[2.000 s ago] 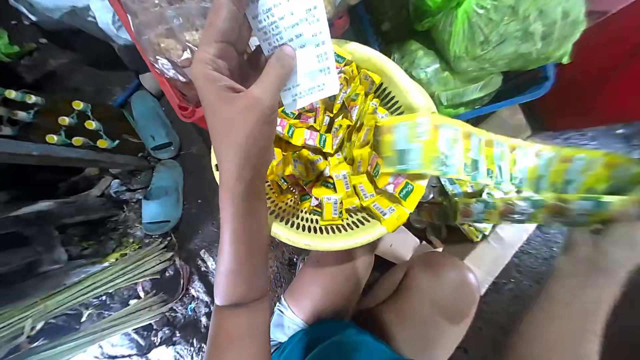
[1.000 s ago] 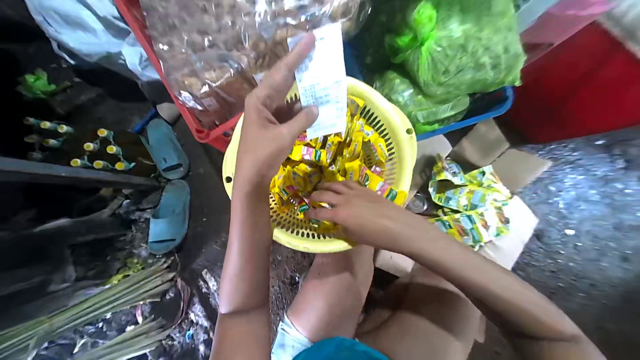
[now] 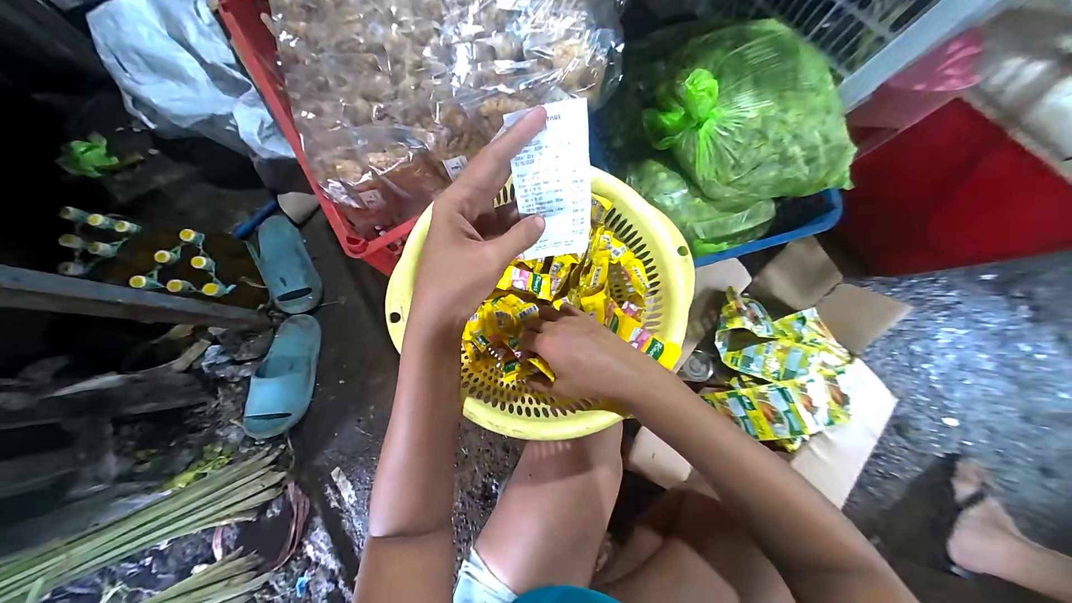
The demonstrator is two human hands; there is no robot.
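Observation:
A printed paper receipt (image 3: 554,180) is held between the thumb and fingers of my left hand (image 3: 477,234), over the far left side of a yellow plastic colander basket (image 3: 674,251). Many small yellow sachets (image 3: 607,268) fill the basket. My right hand (image 3: 578,347) reaches down among them, its fingertips partly hidden; whether it grips a sachet cannot be told. To the right, strips of yellow-green sachets (image 3: 779,373) lie on an opened cardboard box (image 3: 854,435).
Beyond the basket stand a red crate (image 3: 268,92) of clear-bagged brown goods and a blue crate (image 3: 804,226) with green plastic bags (image 3: 754,117). Blue slippers (image 3: 285,377) and yellow-capped bottles (image 3: 180,260) are at left. Another person's foot (image 3: 984,519) is at lower right.
Two seconds ago a long sachet strip stretched right of the basket; then my right hand was in the basket, with strips lying on the cardboard. My left hand has kept the receipt.

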